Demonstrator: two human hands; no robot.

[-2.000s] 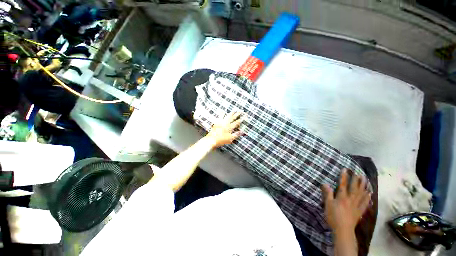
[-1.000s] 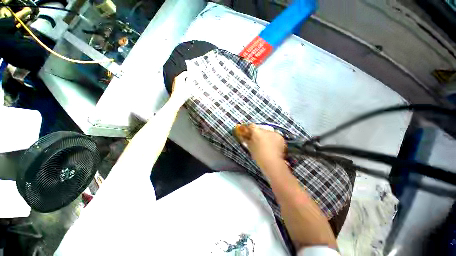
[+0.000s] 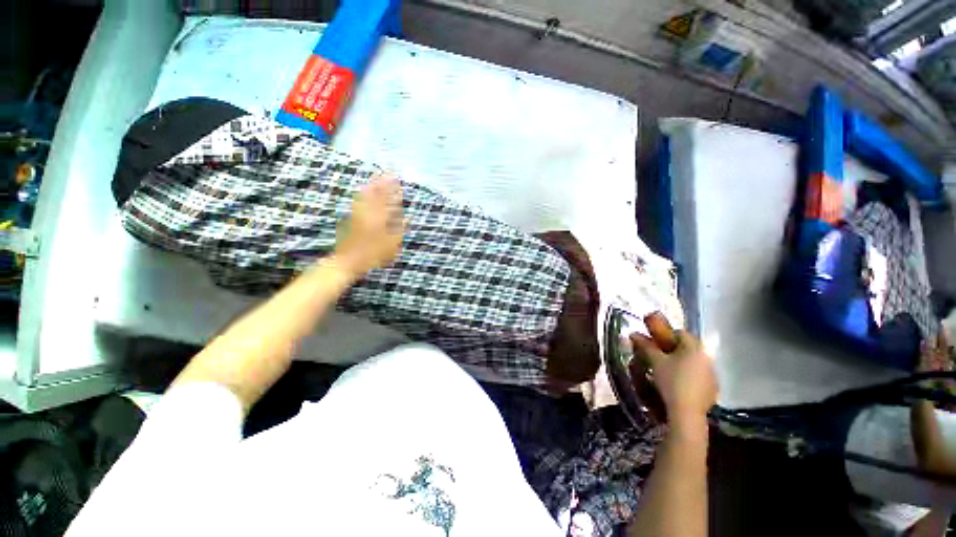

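Note:
The black, white and grey plaid garment [image 3: 461, 267] lies over the long black padded form [image 3: 180, 131], whose rounded end shows bare at the left. A brown cloth piece [image 3: 577, 315] shows at the garment's right end. My left hand [image 3: 372, 228] is blurred and lies on or just above the middle of the plaid; whether it pinches cloth I cannot tell. My right hand [image 3: 679, 372] is closed around the orange-brown handle of the steam iron [image 3: 623, 357]. The iron is at the off-white cloth pad [image 3: 652, 275] at the table's right end, its soleplate partly hidden.
A blue box with a red label [image 3: 341, 65] lies behind the form on the white table [image 3: 493, 115]. Black hoses [image 3: 839, 404] trail right from my right hand. A dark patterned heap [image 3: 592, 462] hangs below the table edge. At right are another station [image 3: 734, 241] and a person's arm [image 3: 928, 420].
My right hand has moved right with the iron, off the plaid to the pad. My left hand has moved from the garment's left end to its middle. The view has turned right.

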